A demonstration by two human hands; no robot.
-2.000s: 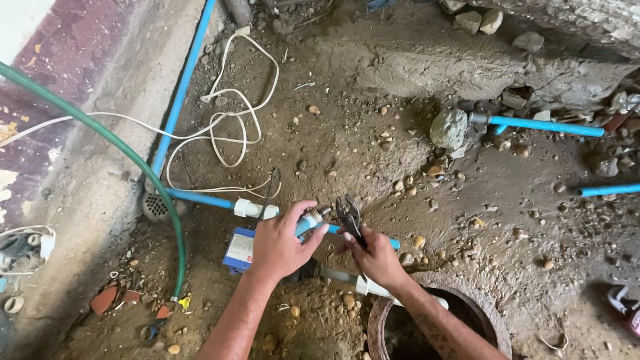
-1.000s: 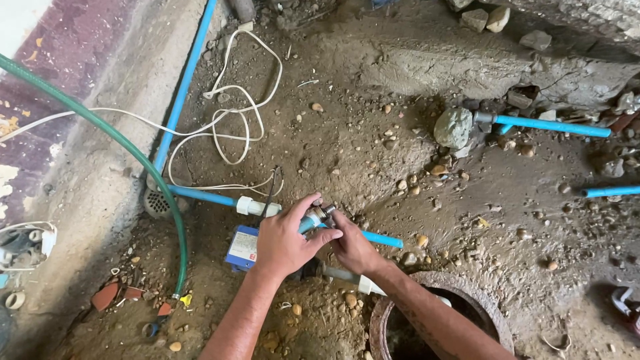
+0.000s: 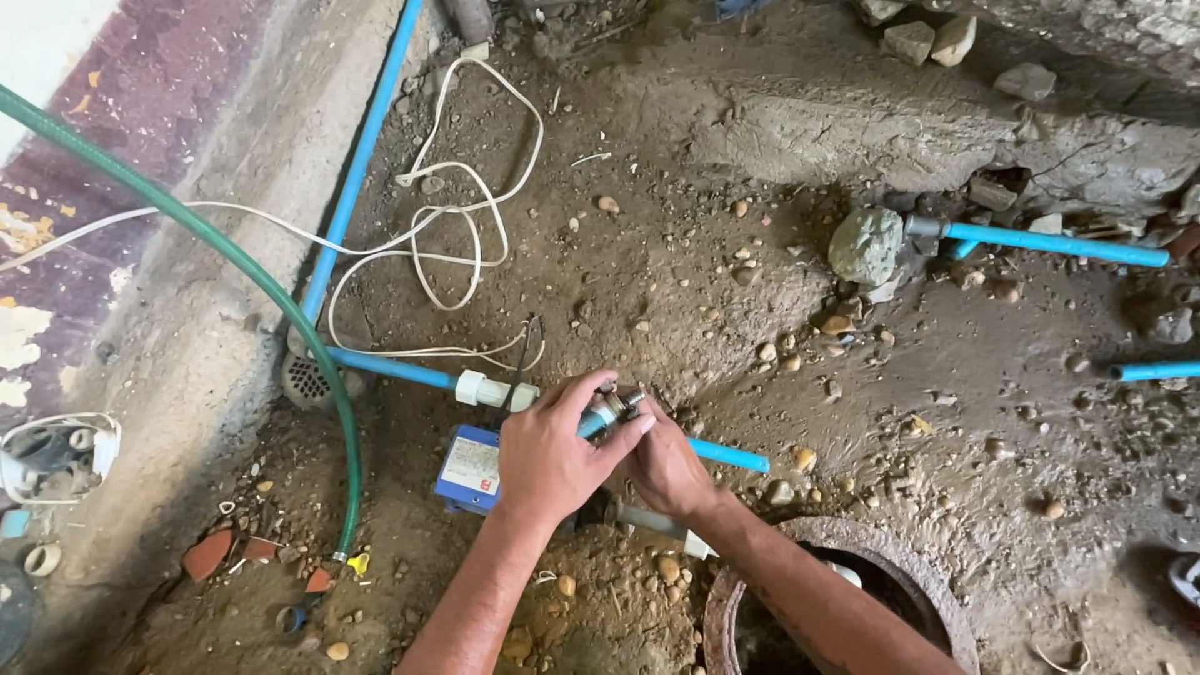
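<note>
Over a blue pump unit bearing a label [image 3: 472, 467], my left hand [image 3: 553, 450] grips a blue pipe fitting with a metal clamp or collar [image 3: 607, 412]. My right hand [image 3: 667, 459] is at the fitting's right end, its fingers on a small metal piece [image 3: 635, 398]; most of its grip is hidden. A blue pipe [image 3: 729, 455] emerges to the right of my hands. White plastic couplings [image 3: 483, 387] join the blue pipe [image 3: 398, 367] left of them. Below my hands, a grey pipe [image 3: 652, 520] runs toward a white fitting [image 3: 698, 544].
A round concrete ring [image 3: 722, 619] surrounds a hole at the bottom. The green hose [image 3: 272, 281] curves down at left, near a loose white cable [image 3: 534, 159]. Stones, a concrete ledge [image 3: 844, 141] and blue pipes [image 3: 1059, 246] lie at right.
Two seconds ago my right hand held dark pliers beside the fitting; they no longer show. That hand has moved left and up, against the fitting and my left fingers.
</note>
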